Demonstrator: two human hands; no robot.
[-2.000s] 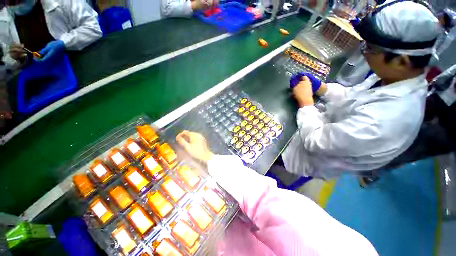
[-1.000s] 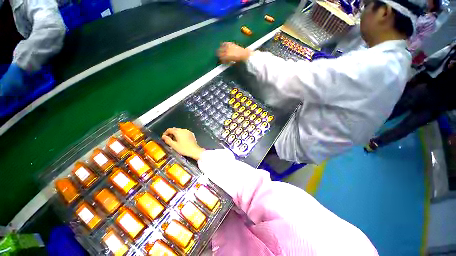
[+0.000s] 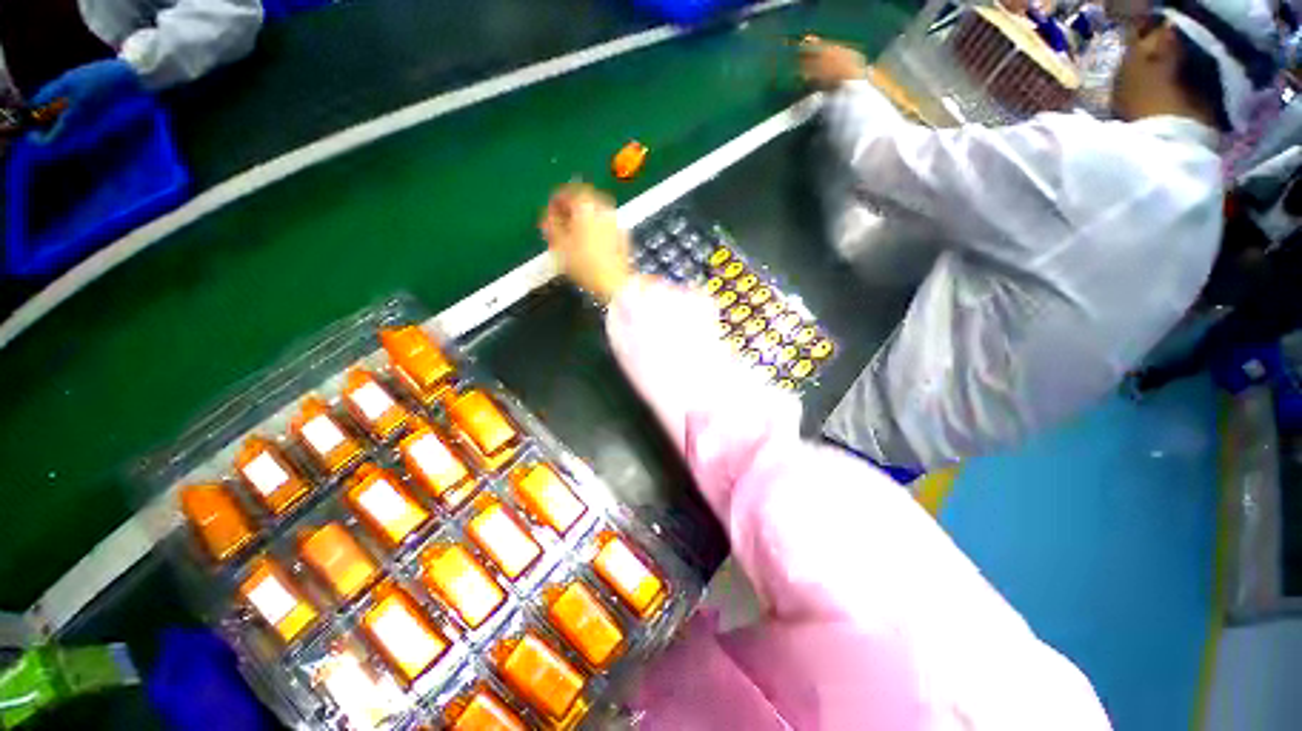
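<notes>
A clear blister tray (image 3: 650, 536) with rows of orange units, many with white labels, lies tilted in front of me, its far edge over the belt rail. My left hand (image 3: 207, 683), in a blue-violet glove, is at the tray's lower left side, cut off by the frame; its fingers are hidden. My bare right hand (image 3: 583, 236) reaches over the rail at the belt's near edge, blurred. Whether it holds anything cannot be told. A loose orange unit (image 3: 628, 159) lies on the green belt just beyond my right hand, not touching it.
A small-pocket tray (image 3: 743, 307) of yellow-orange parts lies on the bench, partly behind my sleeve. A neighbour in white (image 3: 1028, 271) at right reaches over the conveyor belt (image 3: 357, 200). A blue bin (image 3: 93, 186) stands across the belt. A green box (image 3: 64, 683) is at lower left.
My right hand has moved from beside the tray up and forward to the belt edge. An orange unit on the belt is nearer. The neighbour's arm has stretched further over the belt.
</notes>
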